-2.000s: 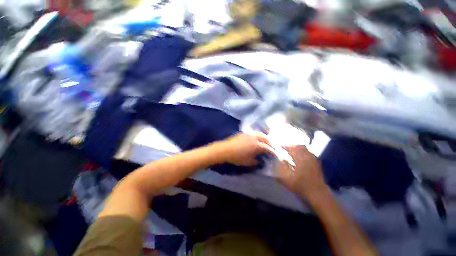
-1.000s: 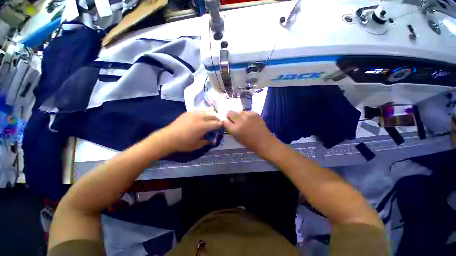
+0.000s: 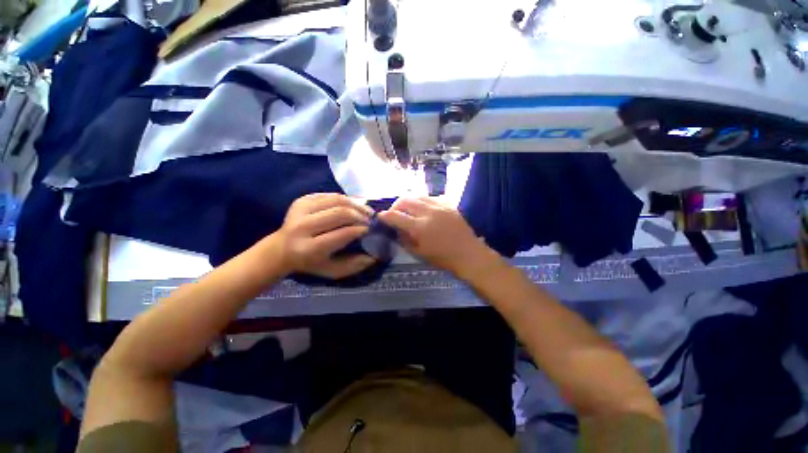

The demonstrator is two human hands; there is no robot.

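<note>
A navy body panel (image 3: 204, 199) joined to a light grey contrast panel (image 3: 208, 133) with narrow navy stripes lies left of the needle area. My left hand (image 3: 326, 234) is shut on a bunched navy and grey edge of the panel. My right hand (image 3: 430, 228) pinches the same edge from the right, with fingertips close to my left ones. The edge is just in front of the presser foot and needle area (image 3: 434, 172), which is brightly lit. The exact fold between the fingers is hidden.
The white JACK machine head (image 3: 532, 62) spans the top right, with a control panel (image 3: 700, 133). Stacked navy pieces (image 3: 540, 203) lie under its arm. Small dark strips (image 3: 648, 274) lie at right. A ruler strip (image 3: 496, 274) runs along the front edge. Cloth (image 3: 753, 363) heaps below right.
The view has swung from blurred to steady. Since the previous frame, my left hand has turned the cloth edge slightly, showing grey between my hands; both hands remain at the needle area.
</note>
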